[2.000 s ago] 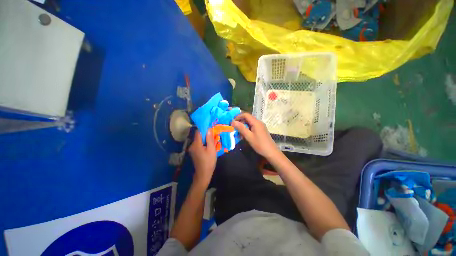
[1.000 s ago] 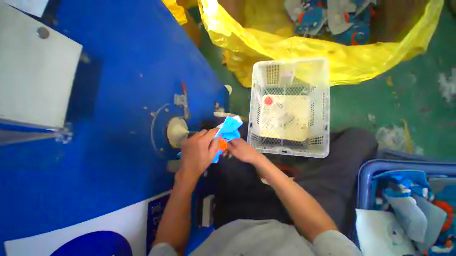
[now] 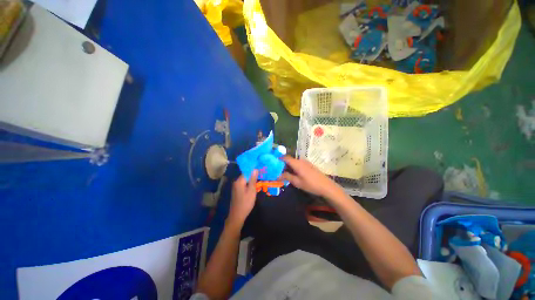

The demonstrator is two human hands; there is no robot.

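A bright blue plush skin (image 3: 265, 164) with an orange part and white spots is held between my two hands, above my lap. My left hand (image 3: 243, 193) grips its lower left side. My right hand (image 3: 305, 176) grips its right side. The thin nozzle (image 3: 231, 162) points from the cream nozzle base (image 3: 216, 162) to the piece's left edge; whether its tip is inside the piece is hidden.
The blue machine panel (image 3: 158, 193) fills the left. A white perforated basket (image 3: 381, 140) holds a cream card (image 3: 346, 153). A yellow bag liner (image 3: 363, 82) edges a carton of pieces at the top. A blue crate (image 3: 431, 225) heaped with pieces is at lower right.
The plush skin was bunched and largely covered by my hands; it is now spread out, with its blue pointed flap up. My left hand has moved lower and off the nozzle.
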